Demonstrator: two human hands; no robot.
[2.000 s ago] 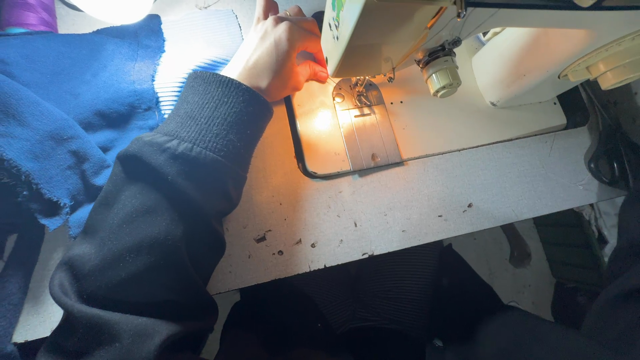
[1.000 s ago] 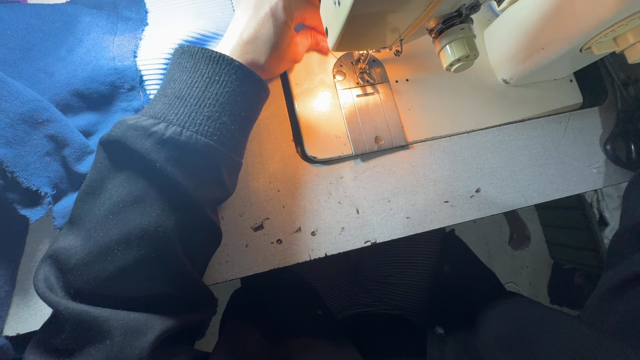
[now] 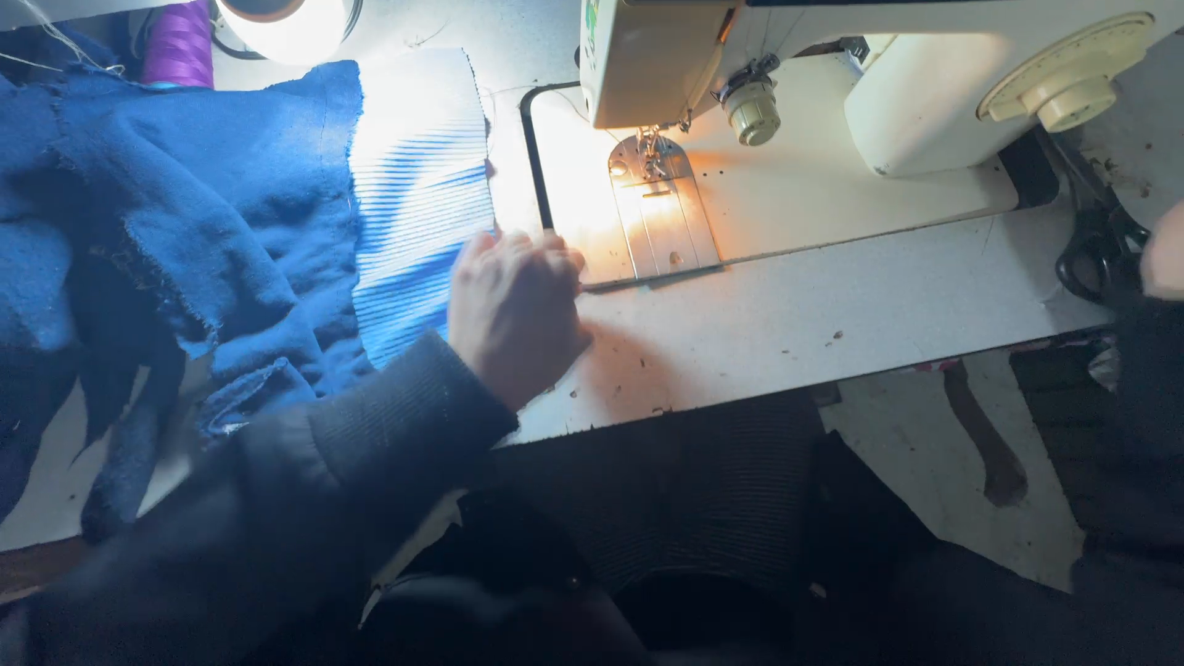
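My left hand [image 3: 518,310] rests at the right edge of a blue ribbed fabric piece [image 3: 416,213], its fingers curled down; whether they pinch the edge is hidden. Left of the ribbed piece, and meeting it, lies blue fleece-like fabric [image 3: 231,185] with frayed edges. The sewing machine's needle and presser foot area [image 3: 653,157] sits over a metal needle plate [image 3: 666,222], right of my left hand, with no fabric under it. My right hand [image 3: 1164,254] shows only in part at the right edge, beside black-handled scissors [image 3: 1091,254]; its fingers are mostly out of view.
A purple thread cone [image 3: 180,46] and a bright round lamp [image 3: 277,28] stand at the upper left. The machine's handwheel [image 3: 1068,79] is at the upper right. The worn front edge of the table [image 3: 740,333] runs below the machine bed.
My left hand has moved from beside the machine head down toward the table's front edge, at the ribbed fabric. Part of my right hand has come into view near the scissors.
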